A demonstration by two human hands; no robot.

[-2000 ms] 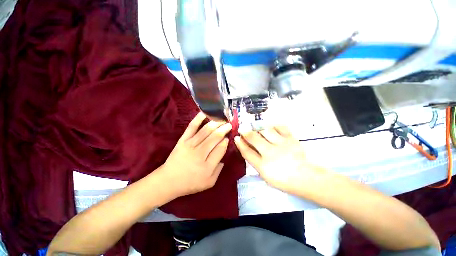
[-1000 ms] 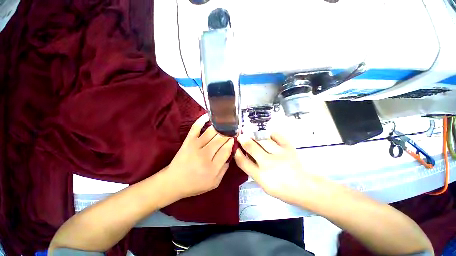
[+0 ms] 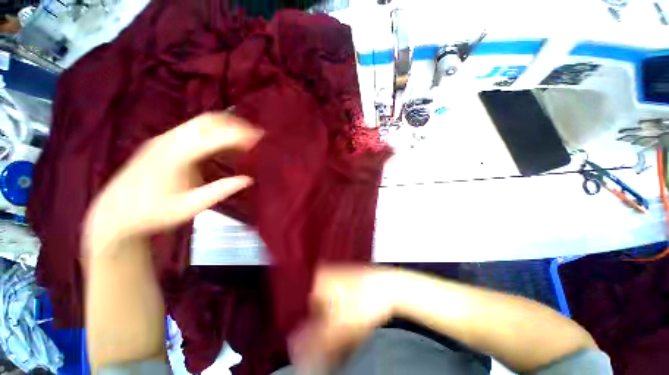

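The dark red cloth [image 3: 293,146] lies in a large heap left of the needle, and part of it hangs over the table's front edge. Its crinkled edge lies by the presser foot [image 3: 389,130] of the white sewing machine [image 3: 528,62]. My left hand [image 3: 176,172] is raised over the heap, thumb and fingers apart, blurred. My right hand [image 3: 341,304] is low at the table's front edge, blurred, closed on a hanging part of the cloth.
A black phone [image 3: 524,132] and thread snips [image 3: 612,187] lie right of the needle. An orange cord shows at the far right. A blue crate rim [image 3: 561,289] is below the table, with dark red cloth beside it. Pale cloth [image 3: 26,315] lies at the lower left.
Both hands have left the needle area. My left hand has moved left and up; my right hand has moved down toward my body with cloth. The cloth is lifted and bunched, and the view has shifted.
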